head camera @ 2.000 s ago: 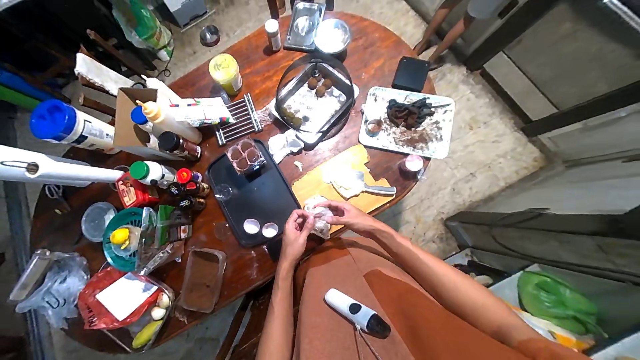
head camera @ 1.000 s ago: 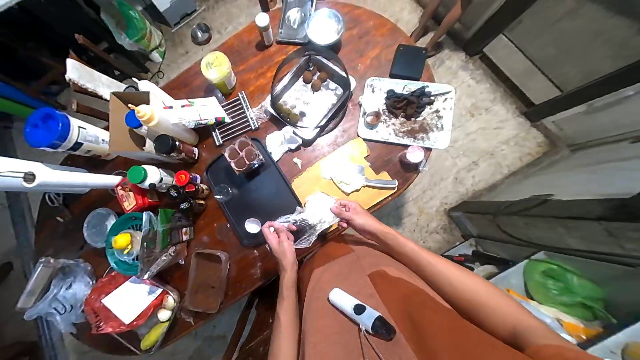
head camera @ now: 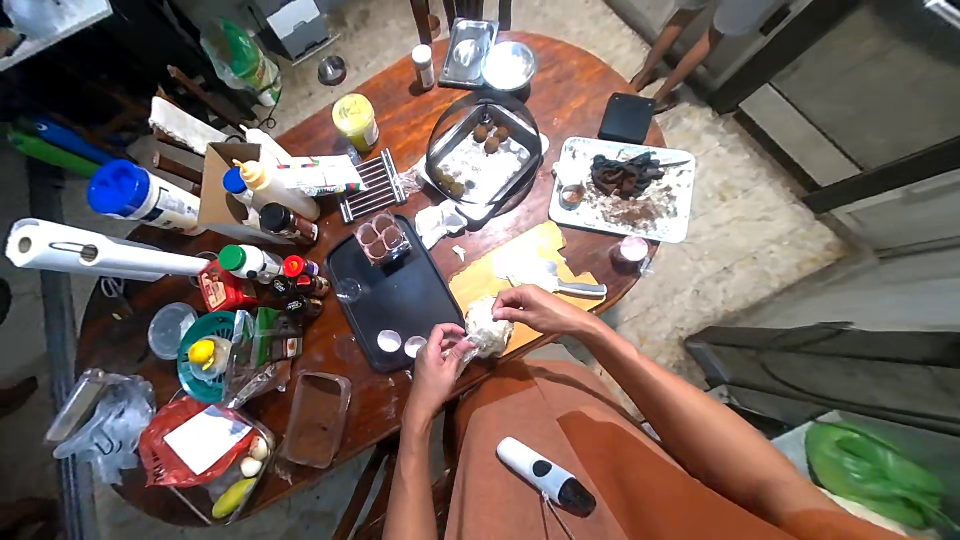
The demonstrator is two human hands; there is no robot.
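My left hand [head camera: 444, 360] pinches clear plastic wrap [head camera: 470, 348] at the left side of a pale, dough-like lump [head camera: 489, 328]. My right hand [head camera: 534, 309] has its fingertips closed at the upper right of the same lump, on the wrap. The lump sits over the near edge of a yellow cutting board [head camera: 484, 277]. Beside my right hand, a grey-handled tool [head camera: 581, 289] with a pale blade lies on the board. Left of my left hand are two small white cups [head camera: 389, 341] by the black tray [head camera: 397, 300], which also holds a pack of brown-filled cups [head camera: 382, 238].
A white tray [head camera: 679, 217] with dark brown material stands at right, near a pink-topped cup [head camera: 631, 250]. Beyond the board is a metal tray with brown balls [head camera: 491, 144]. Bottles [head camera: 277, 187] and a teal basket [head camera: 196, 386] crowd the left. A person's legs [head camera: 686, 56] show behind.
Between one second ago and now, the wrap stretched out between my hands has come together around the pale lump. My right hand has moved up its right side.
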